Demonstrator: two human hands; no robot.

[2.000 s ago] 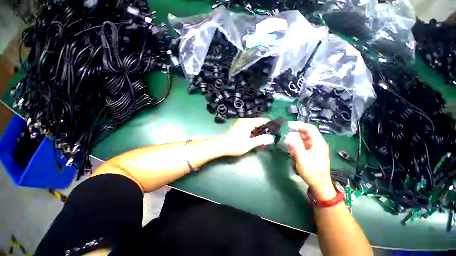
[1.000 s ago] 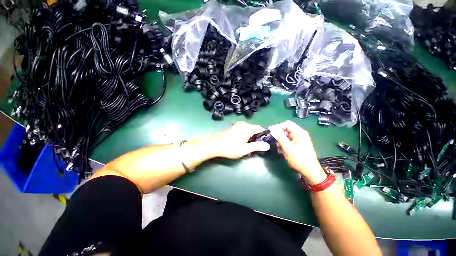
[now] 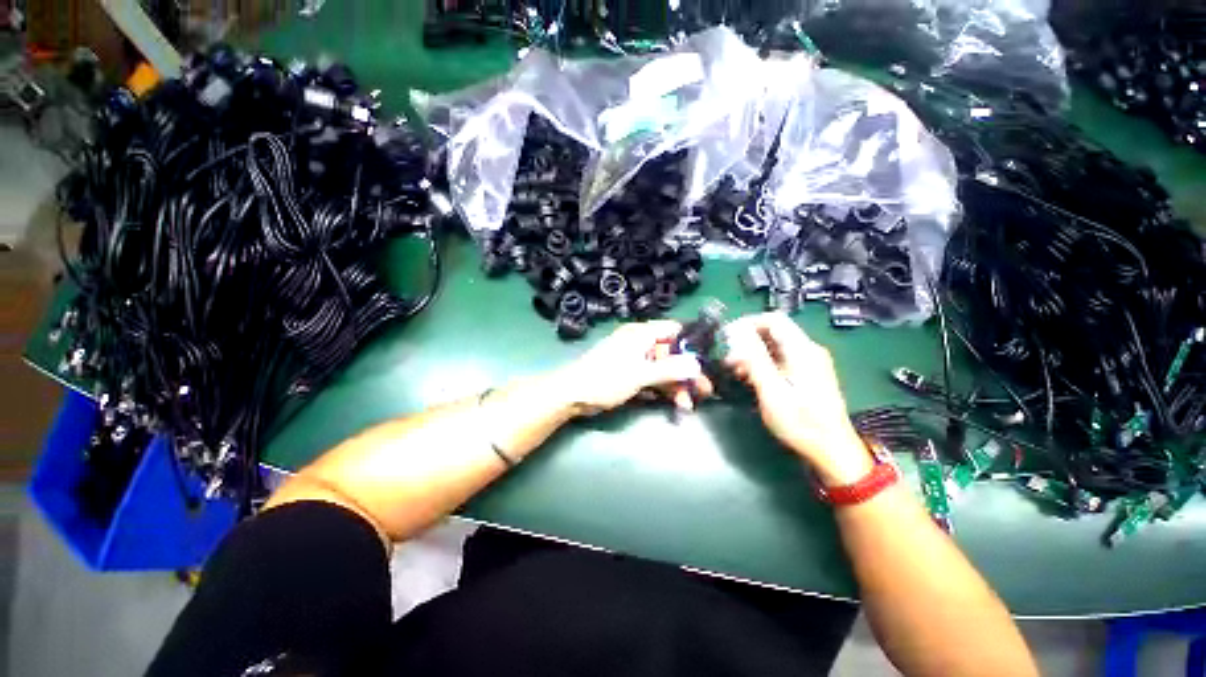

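Note:
My left hand (image 3: 639,365) is closed around a small black part (image 3: 702,339) above the green bench, in front of the bags. My right hand (image 3: 778,374) touches the same part from the right with its fingertips. The part is blurred and partly covered by fingers; a small green spot shows at it, and a light tip shows below the left fingers. Whether it is a housing on a board cannot be told. A cable bundle (image 3: 893,429) lies by my right wrist.
Assembled cables (image 3: 265,251) are heaped at left. Black housing shells (image 3: 595,271) and angular parts (image 3: 846,258) spill from clear bags (image 3: 866,146). Cables with green boards (image 3: 1078,265) are piled at right. A blue bin (image 3: 146,509) stands below the left table edge.
The view has shifted slightly. Both hands stay together at the part, which now sticks up more between the fingers. The right fingers have closed in on it since the earliest frame.

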